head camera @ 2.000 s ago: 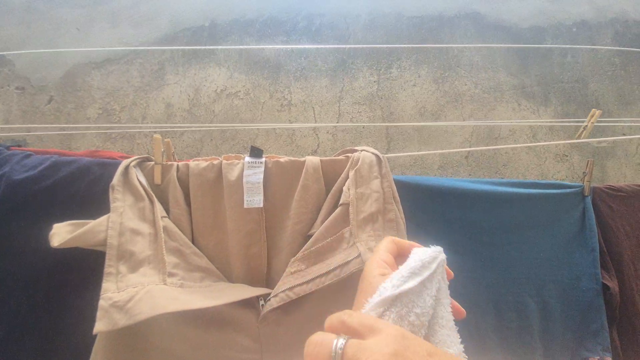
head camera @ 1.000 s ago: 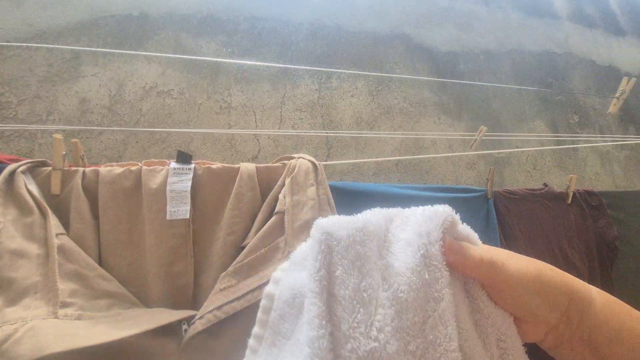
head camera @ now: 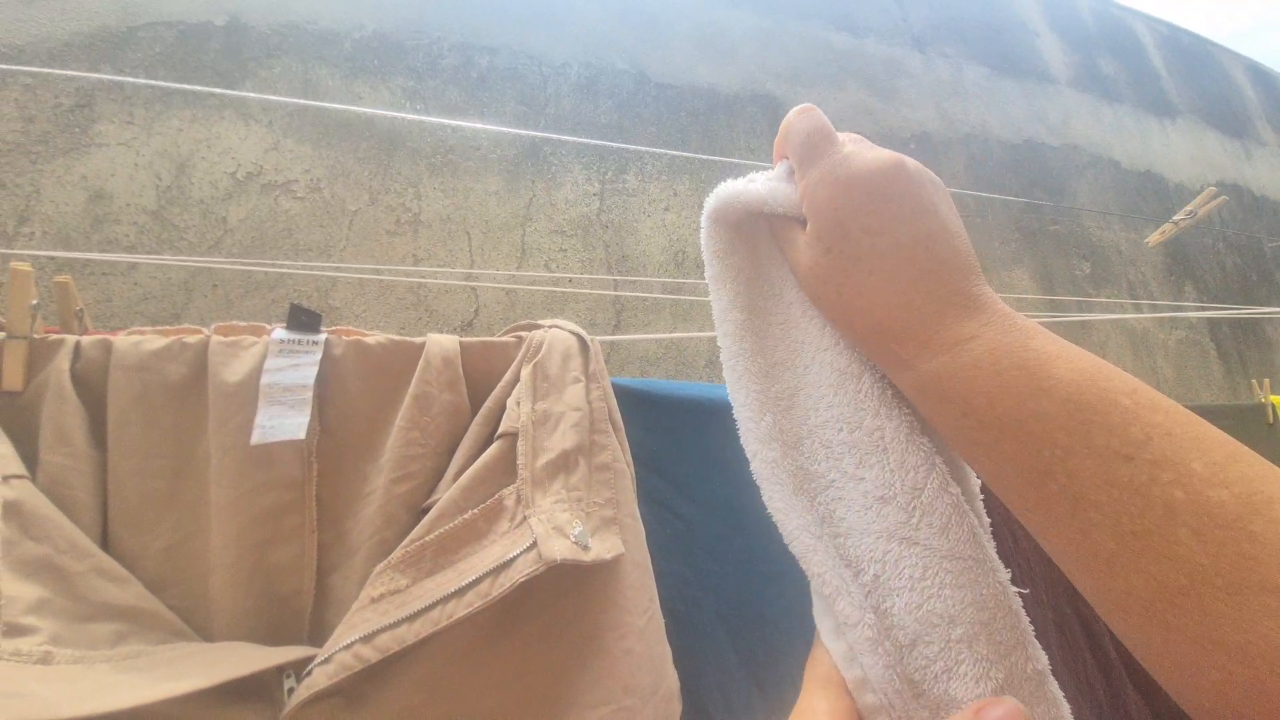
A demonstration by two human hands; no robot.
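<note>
My right hand (head camera: 870, 220) is raised in front of the upper clothesline and grips the top end of a white terry towel (head camera: 860, 480). The towel hangs down in a long narrow fold. At the bottom edge, fingers of my left hand (head camera: 825, 690) show on both sides of the towel's lower part; most of that hand is out of view. Left of the towel hang beige trousers (head camera: 480, 480) with an undone zip and a white label (head camera: 289, 385) at the waistband.
Several white clotheslines (head camera: 400, 115) cross before a stained concrete wall (head camera: 400, 190). Behind the towel hang a blue cloth (head camera: 700, 500) and a dark brown cloth (head camera: 1070, 610). Wooden clothespins grip the trousers' left side (head camera: 18, 325) and the upper line at right (head camera: 1187, 216).
The right hand has risen from low at the right to the upper line's height, lifting the towel, now seen as a long strip. Fingers of the left hand have come into view below.
</note>
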